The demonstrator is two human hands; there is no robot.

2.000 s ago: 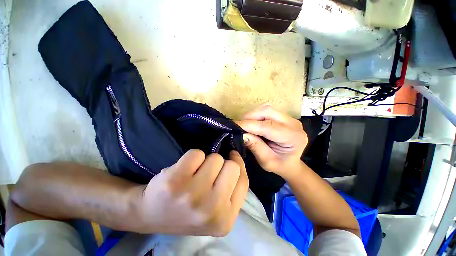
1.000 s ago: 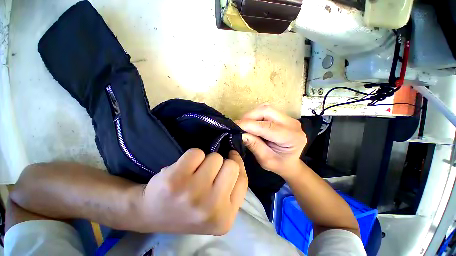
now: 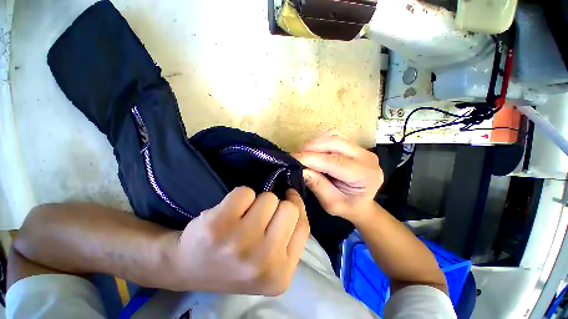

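A long black fabric piece (image 3: 152, 140) with a rounded end lies on the pale table and runs down to my hands. A silver zipper (image 3: 151, 174) runs along it. Near my fingers the fabric folds and a second stretch of silver zipper teeth (image 3: 254, 151) shows. My left hand (image 3: 246, 240) is bare, curled over the lower part of the fabric, with its fingertips hidden. My right hand (image 3: 339, 174) pinches the fabric edge between thumb and fingers, close beside the left hand.
The worn pale table (image 3: 249, 81) lies behind the fabric. The off-white sewing machine (image 3: 461, 56) stands at upper right, with a dark brown block (image 3: 336, 17) at top centre. A red-handled tool (image 3: 506, 75) and black cord (image 3: 476, 117) are at right. A blue bin (image 3: 367, 274) is at lower right.
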